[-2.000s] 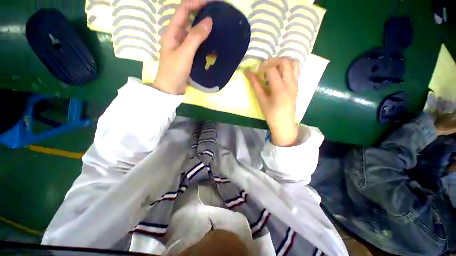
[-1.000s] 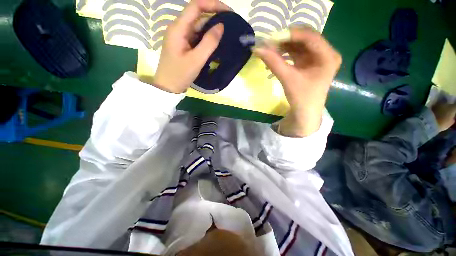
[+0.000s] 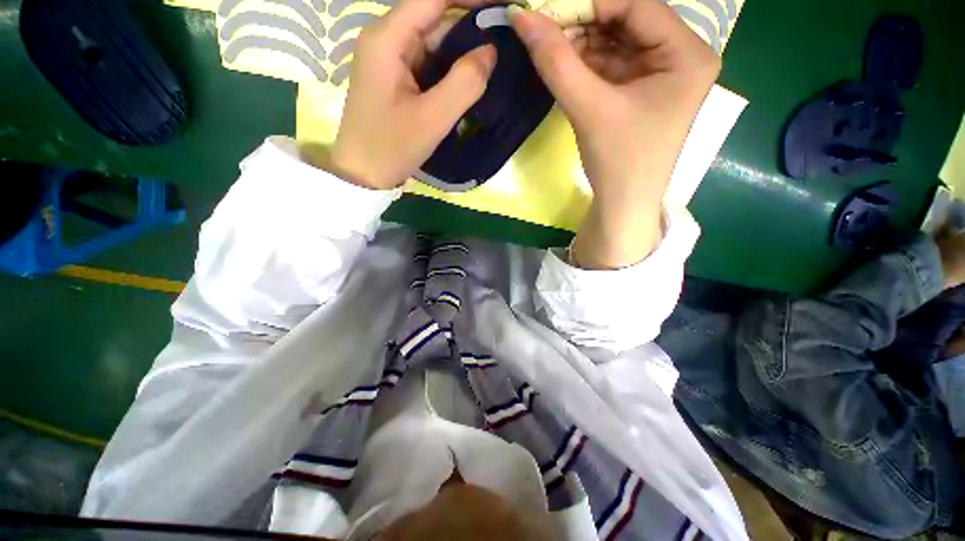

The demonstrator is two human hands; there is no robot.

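Note:
My left hand (image 3: pixel 407 100) holds a navy oval piece (image 3: pixel 508 106) over the sticker sheets, its thumb lying on the piece's face. A grey crescent sticker (image 3: pixel 493 18) lies at the piece's far end. My right hand (image 3: pixel 624 100) has thumb and fingers at that end, on the sticker. Another grey-white strip (image 3: pixel 457 186) lines the near rim. A small gold mark shows near the left thumb. The yellow and whitish sticker sheets (image 3: pixel 545 196) lie beneath, with columns of grey arcs. The piece's far edge is partly hidden by my fingers.
A thick stack of navy ovals (image 3: pixel 104 72) lies on the green table (image 3: pixel 249 122) at left. Loose navy pieces (image 3: pixel 841 132) lie at right. A blue stool (image 3: pixel 101 222) stands at lower left. Another person's denim sleeve (image 3: pixel 836 306) and hand are at the right.
My right hand has lifted from the sheets with a grey sticker and moved to the oval's far end. The sticker now lies against that end. My left hand still holds the oval.

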